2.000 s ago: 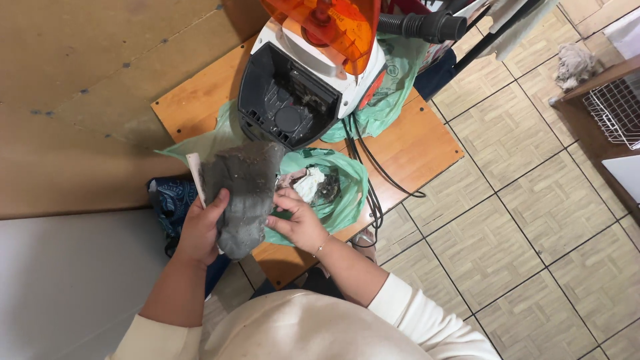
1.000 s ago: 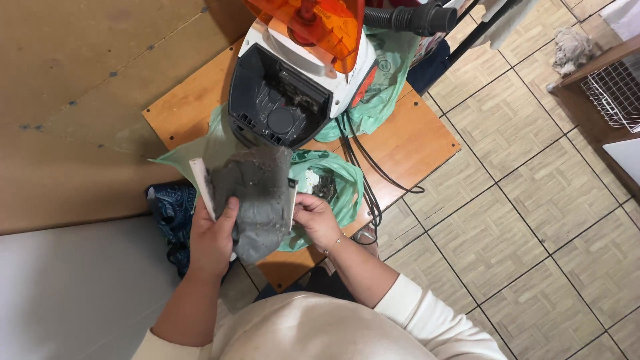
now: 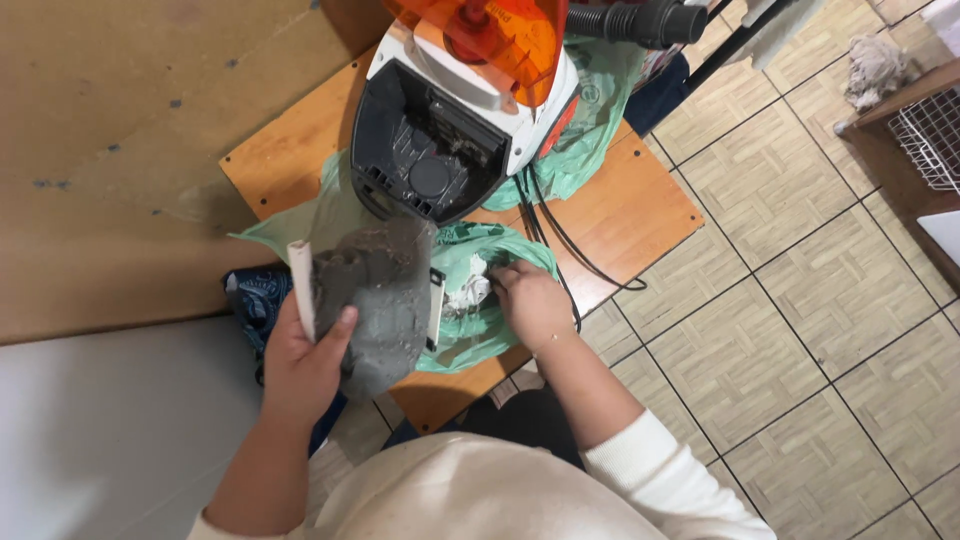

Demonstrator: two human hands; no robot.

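My left hand (image 3: 307, 352) grips a dusty grey fabric vacuum cleaner bag (image 3: 382, 300), with the thumb on top. A pale strip (image 3: 301, 289) runs along the bag's left edge, and a white piece with black ends (image 3: 435, 310) stands at its right edge. My right hand (image 3: 534, 306) reaches into an open green plastic bag (image 3: 480, 352); its fingertips are partly hidden, so whether they hold something cannot be told. Crumpled white material (image 3: 472, 285) and dark debris lie in that bag. Beyond both hands is a white and black vacuum cleaner (image 3: 431, 142), its orange lid (image 3: 517, 45) raised and dust inside its compartment.
The vacuum rests on an orange-brown wooden board (image 3: 645, 202). Black cords (image 3: 577, 247) trail over the board, and a black hose (image 3: 630, 24) lies at the top. Another green plastic bag (image 3: 592, 142) is behind the vacuum. A shelf with a wire basket (image 3: 930, 135) stands at the right.
My right hand has moved from the right edge of the grey bag into the green plastic bag. My left hand keeps hold of the grey bag.
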